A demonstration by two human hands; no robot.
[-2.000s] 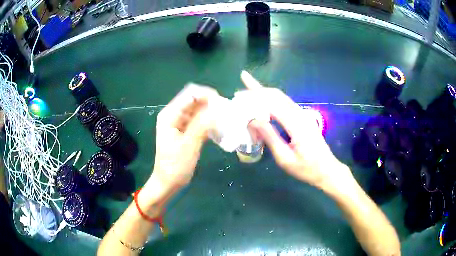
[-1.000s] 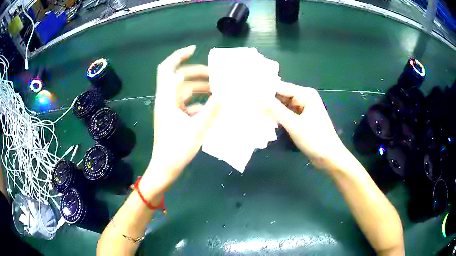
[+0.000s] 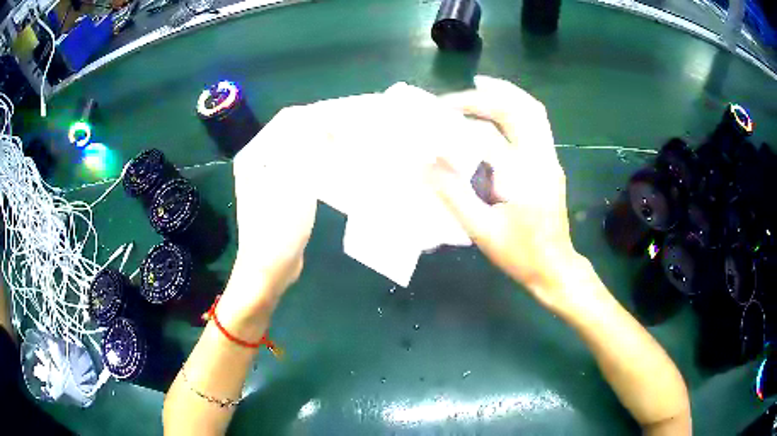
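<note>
A plain white wiping cloth or paper (image 3: 383, 179) is spread between my hands above the middle of the green bench. My right hand (image 3: 515, 183) grips its right side, with thumb and fingers bent around it. My left hand (image 3: 273, 204) is at its left side; the hand and cloth are overexposed and blend together, so its fingers cannot be made out. Whatever lies under the cloth is hidden.
A lit LED cylinder unit (image 3: 223, 106) stands left of my left hand. Unlit units (image 3: 166, 272), white cables (image 3: 43, 230) and a clear plastic cup (image 3: 60, 370) are at left. Black housings (image 3: 682, 264) cluster at right. Loose cans (image 3: 456, 24) are near the far rail.
The cloth, bunched up at first, is spread out and now reaches further left. My left hand has turned and moved slightly left. The far cans and lit left unit appear shifted right.
</note>
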